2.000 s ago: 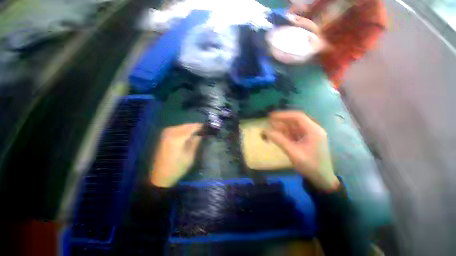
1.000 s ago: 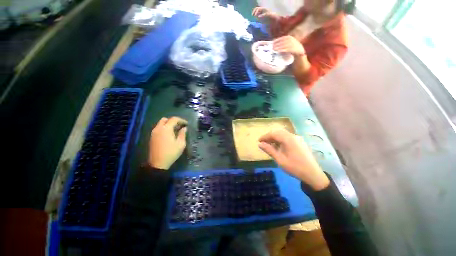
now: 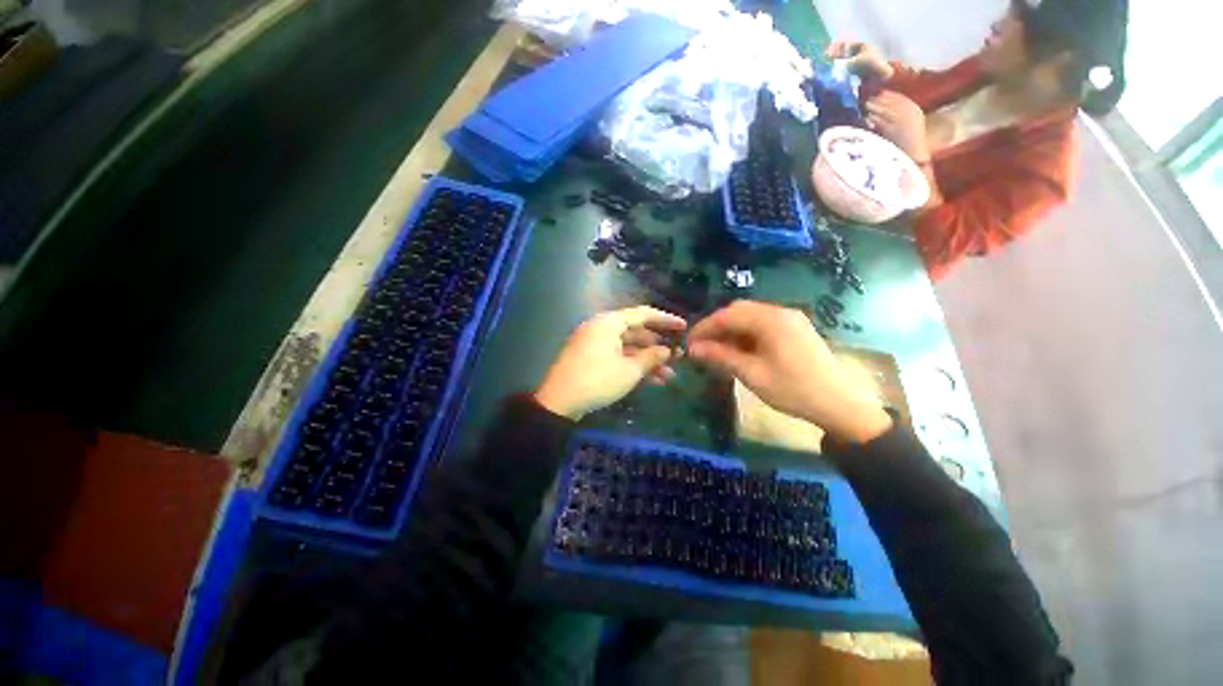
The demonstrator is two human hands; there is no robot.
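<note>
My left hand (image 3: 617,359) holds a small black plastic part (image 3: 680,343) between thumb and fingers above the bench. My right hand (image 3: 767,355) meets it there, fingertips pinched together at the part; whether they hold a tiny piece is too small to tell. The tan shallow box (image 3: 765,426) lies partly under my right hand and wrist. The blue tray (image 3: 879,590) in front of me holds rows of black parts, with bare blue at its right end. Loose black parts (image 3: 641,252) lie scattered beyond my hands.
A full blue tray (image 3: 389,355) runs along the left edge. Beyond are stacked flat blue trays (image 3: 577,97), a clear plastic bag (image 3: 677,127), white pieces (image 3: 751,51) and a far blue tray (image 3: 767,201). A person in orange-red (image 3: 1006,168) works at a pink bowl (image 3: 858,181).
My right hand has left the tan box and come to my left hand; their fingertips now meet at the part. The view has shifted, so the bench things appear further right.
</note>
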